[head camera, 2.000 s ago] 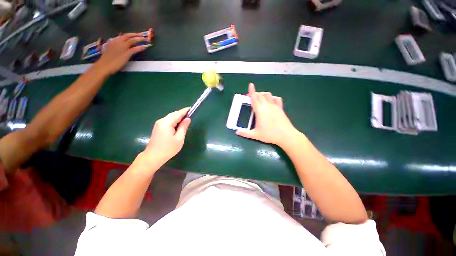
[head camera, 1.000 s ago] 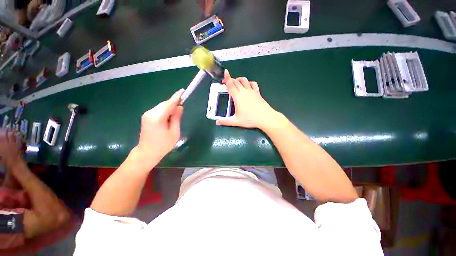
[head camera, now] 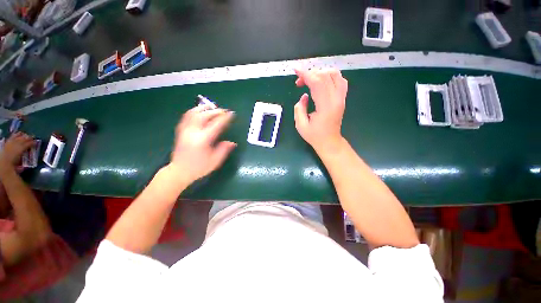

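The assembled unit point(head camera: 255, 125), a white rectangle with a dark window, lies on the glossy green bench between my hands, touched by neither. My left hand point(head camera: 200, 139) is blurred, left of the unit, its fingers apart. A small part of the mallet point(head camera: 205, 101) shows just beyond its fingertips; the rest is hidden, and I cannot tell whether the hand touches it. My right hand point(head camera: 322, 105) is right of the unit, above the bench, with fingers apart and nothing in it.
Front frames point(head camera: 465, 105) lean together at the right of the bench. A second mallet point(head camera: 78, 140) and a white case point(head camera: 54, 150) lie at the left, near another person's hand. Beyond the pale rail point(head camera: 237, 72), housings point(head camera: 378, 27) and open units point(head camera: 136, 57) lie on the belt.
The mallet is down from its raised place and mostly hidden behind my left hand. My right hand has lifted off the unit and moved right. The open unit beyond the rail is gone from view.
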